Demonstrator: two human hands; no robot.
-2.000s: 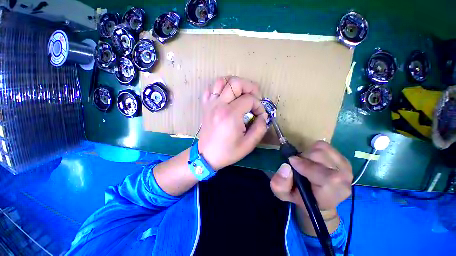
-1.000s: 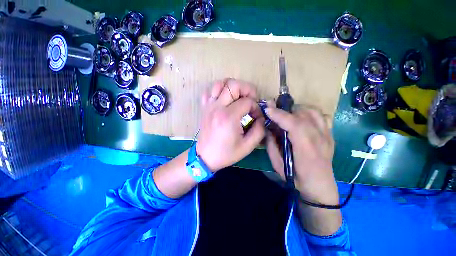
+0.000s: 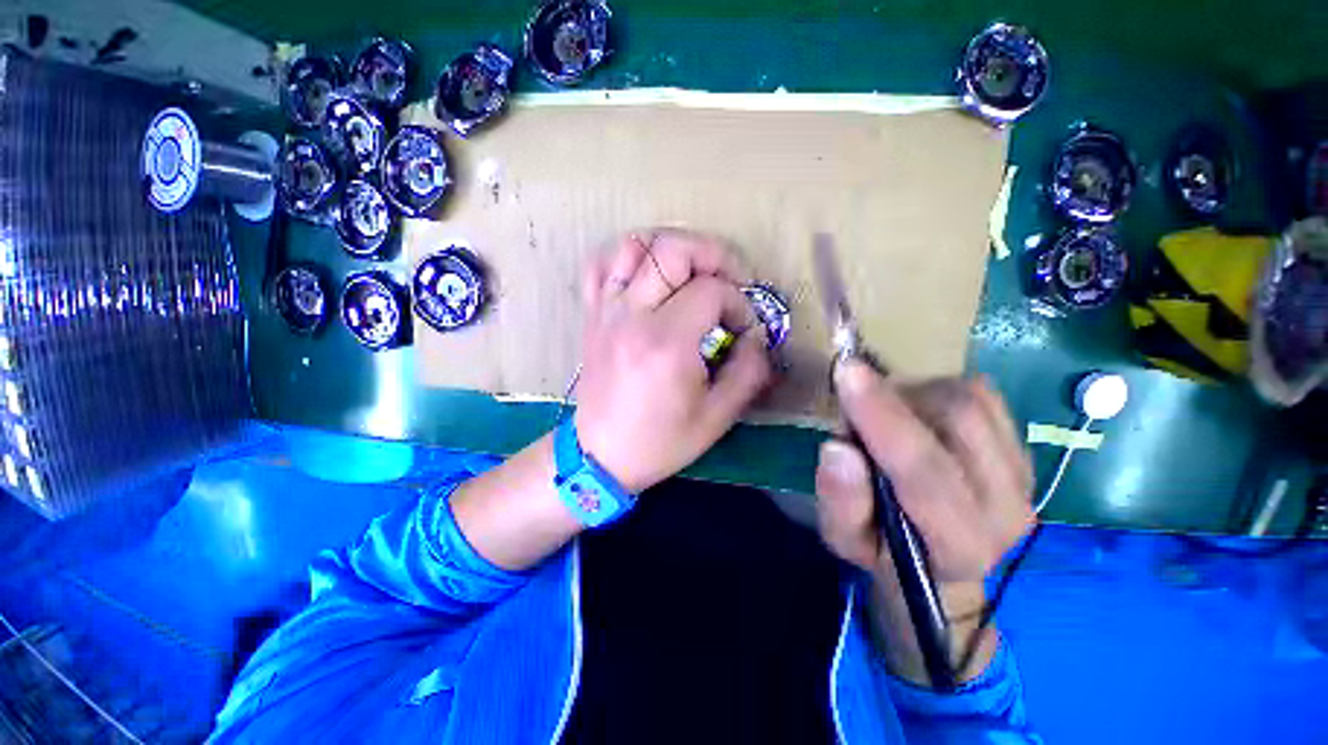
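Observation:
My left hand (image 3: pixel 663 349), with a blue wrist strap (image 3: pixel 586 483), holds a small dark round housing (image 3: pixel 768 315) at its fingertips over the cardboard mat (image 3: pixel 583 160). A small yellow-white component (image 3: pixel 714 345) shows between the fingers. A thin wire (image 3: pixel 654 265) crosses the fingers. My right hand (image 3: pixel 939 473) grips the black handle of a soldering iron (image 3: pixel 906 560). Its metal shaft is blurred and points up and away over the mat, right of the housing, not touching it.
Several dark round housings (image 3: pixel 449 288) stand at the left, with a solder spool (image 3: pixel 219 165) beside them. Others (image 3: pixel 1089 175) stand at the right and along the back. Stacked ribbed trays (image 3: pixel 124 277) are far left. A white disc (image 3: pixel 1101 395) and a yellow-and-black holder (image 3: pixel 1216 309) are right.
The iron was at the housing, then upright with my right fingers at the housing. Now my right hand is back to the right, the iron tilted. My left hand has barely moved.

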